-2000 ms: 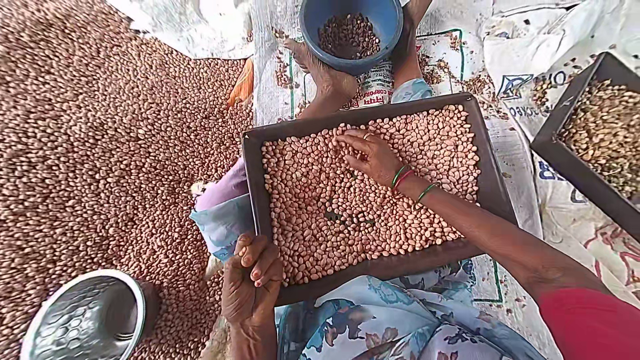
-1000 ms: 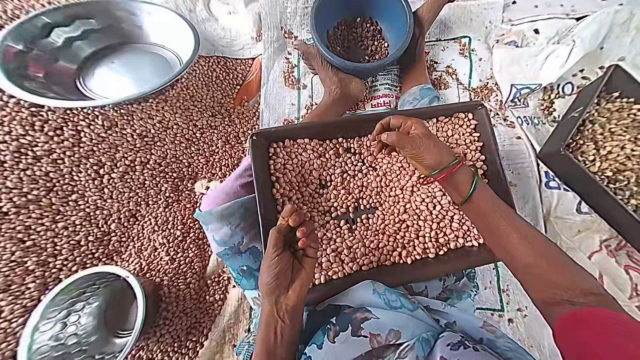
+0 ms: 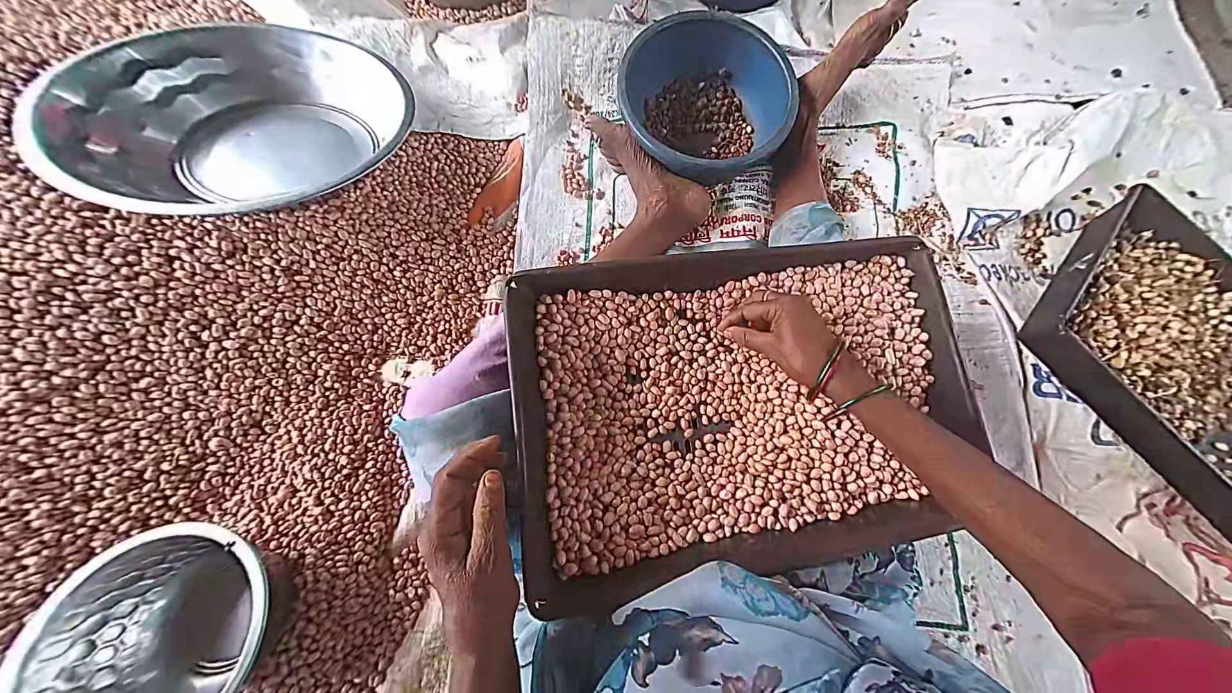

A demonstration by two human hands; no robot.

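Note:
A dark rectangular tray lies across the lap, spread with shelled peanuts over most of its bottom. Small dark patches of bare bottom show near its middle. My right hand, with green and red bangles at the wrist, is over the upper middle of the tray, thumb and fingertips together at the peanuts; whether a nut is between them cannot be told. My left hand is just outside the tray's left edge, its fingers bent and the palm partly hidden; what it holds, if anything, does not show.
A large heap of peanuts covers the floor at left, with a wide steel basin and another steel bowl on it. A blue bowl with darker nuts stands between the feet. Another dark tray with pale pieces is at right, on woven sacks.
My left hand, over the tray's lower left part a second ago, is now outside its left edge. My right hand has moved down from near the tray's far edge.

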